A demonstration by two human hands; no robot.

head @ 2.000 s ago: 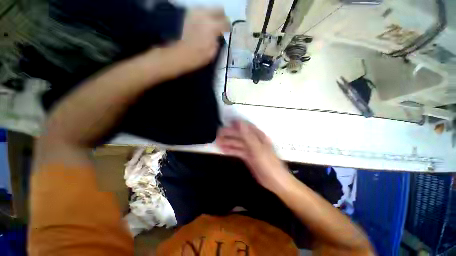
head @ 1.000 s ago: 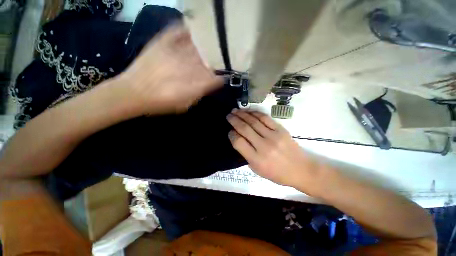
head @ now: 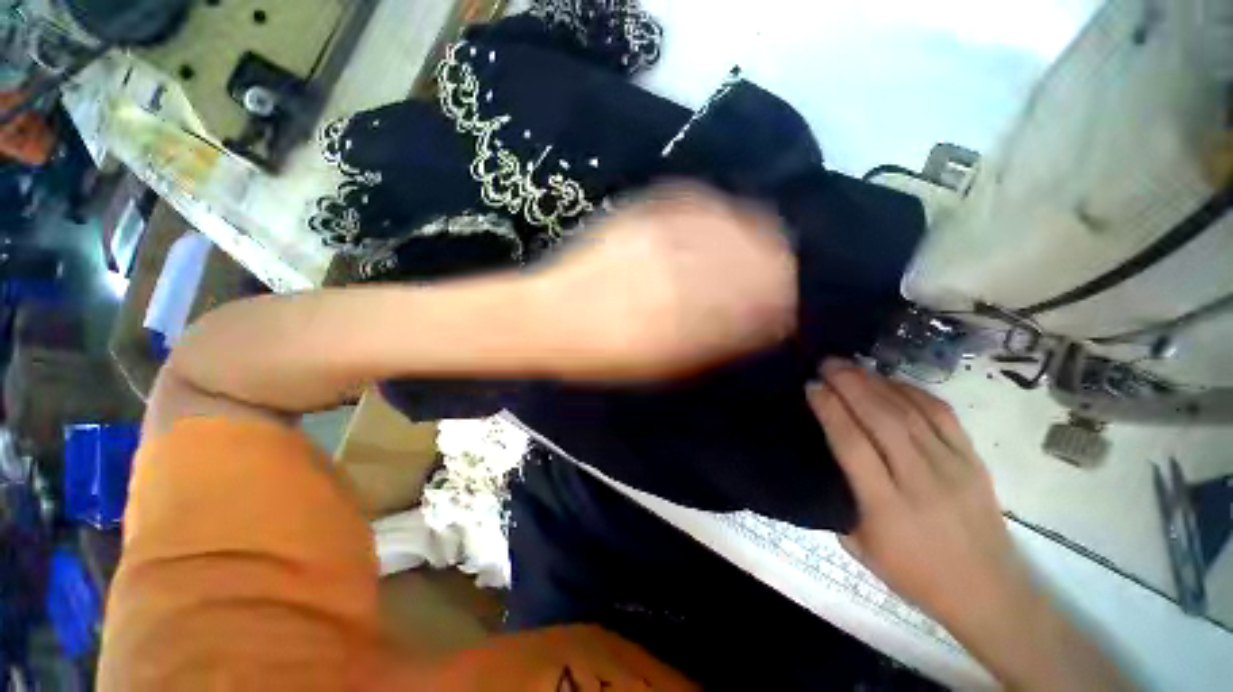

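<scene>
A dark garment piece [head: 676, 439] with cream scroll embroidery [head: 507, 162] lies over the table and reaches the presser foot and needle area [head: 926, 338] of the cream sewing machine [head: 1068, 203]. My left hand [head: 710, 284] is blurred and rests on the dark cloth left of the needle area; its fingers are not clear. My right hand [head: 906, 460] lies flat with fingers extended on the cloth's right edge, just below the presser foot. Part of the needle area is hidden by cloth and machine parts.
Thread snips [head: 1180, 541] lie at the right beside a dark scrap [head: 1213, 514]. The tension dial [head: 1076, 439] is right of the needle. A measuring tape [head: 811, 554] runs along the table edge. Cream trim [head: 473, 493] sits in a carton [head: 385, 453]. Another machine [head: 257, 81] stands upper left.
The view has swung, so the machine now sits farther right and tilted. Since the oldest frame, the cloth has come to the presser foot and my right hand has moved onto it.
</scene>
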